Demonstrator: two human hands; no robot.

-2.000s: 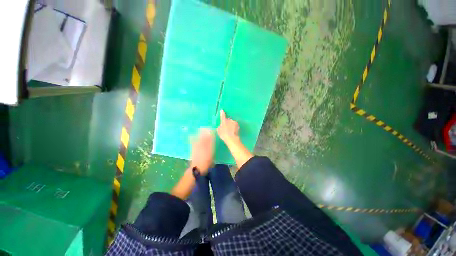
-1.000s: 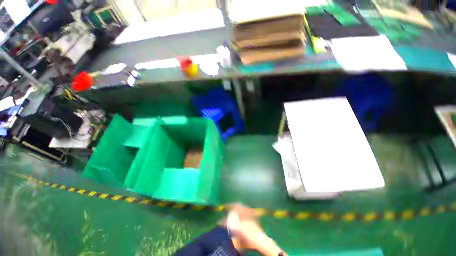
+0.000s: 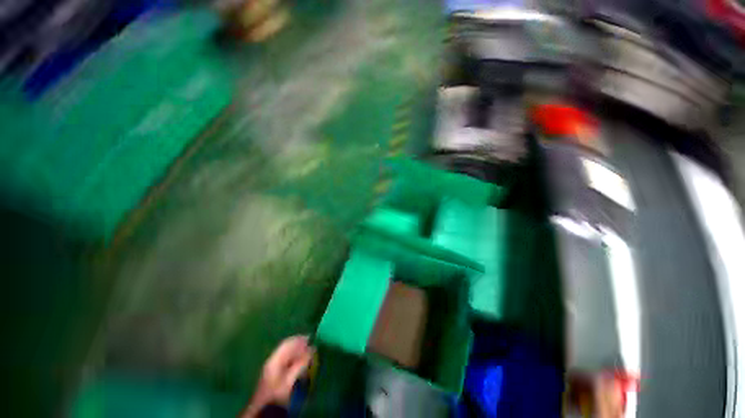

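The picture is badly blurred. An open green carton [image 3: 353,295] stands on the floor at lower centre, flaps spread, with a flat brown cardboard sheet [image 3: 400,322] inside. My left hand [image 3: 287,366] is beside its near left corner; its fingers look bent, and whether they touch the carton or hold anything cannot be told. My right hand [image 3: 606,397], cut off by the bottom edge, is over the bench side at lower right. A small red thing [image 3: 627,382], perhaps a tape dispenser, is right against it; a grip cannot be made out.
A second open green carton [image 3: 466,227] stands just beyond the first. A blue stool [image 3: 490,384] is right of the near carton. The long grey bench [image 3: 662,269] runs along the right, with another red thing [image 3: 564,120] farther up. A large green shape [image 3: 139,122] lies upper left.
The view has swung from the closed carton on the floor to the bench, then along the aisle. The open cartons now lie nearer the centre. My right hand has come in at the bench.
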